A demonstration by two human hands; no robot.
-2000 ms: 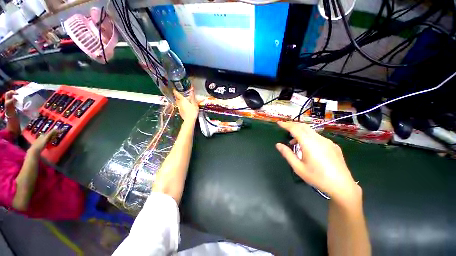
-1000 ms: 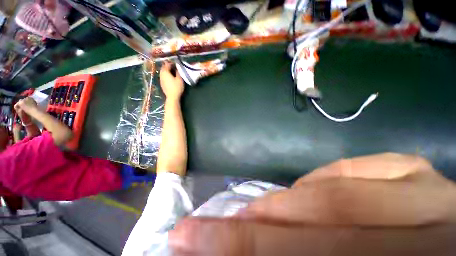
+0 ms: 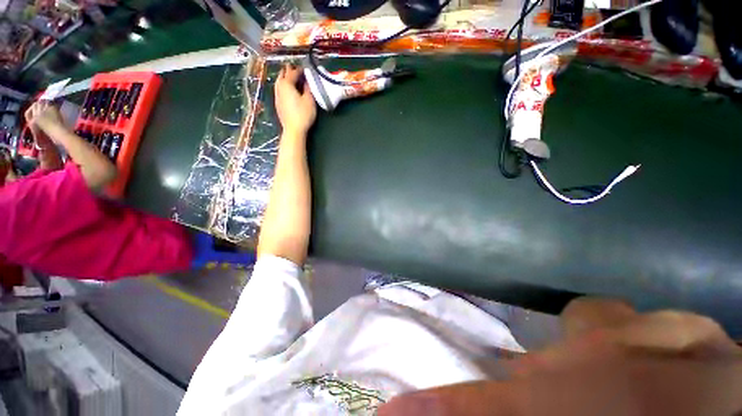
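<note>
My left hand (image 3: 294, 99) rests at the back of the green mat (image 3: 423, 195), beside the left white-and-red taped piece (image 3: 350, 85); its fingers are slightly apart and I see nothing held in it. My right hand (image 3: 602, 370) is large, blurred and cut off at the lower right, close to the camera; whether it holds anything cannot be told. A second white-and-red taped piece (image 3: 530, 106) lies right of centre. A white cable (image 3: 579, 199) with a small plug curves on the mat below it.
Clear packing tape (image 3: 244, 175) covers wires left of my left arm. A person in a pink shirt (image 3: 73, 223) works beside a red-orange tray (image 3: 146, 106) with dark items. Computer mice (image 3: 419, 10) and a black oval pad (image 3: 346, 6) sit along the back edge.
The view has tilted down, so the monitor and bottle are out of the picture. My right hand has left the mat and come close to the camera. My left hand no longer shows at the bottle.
</note>
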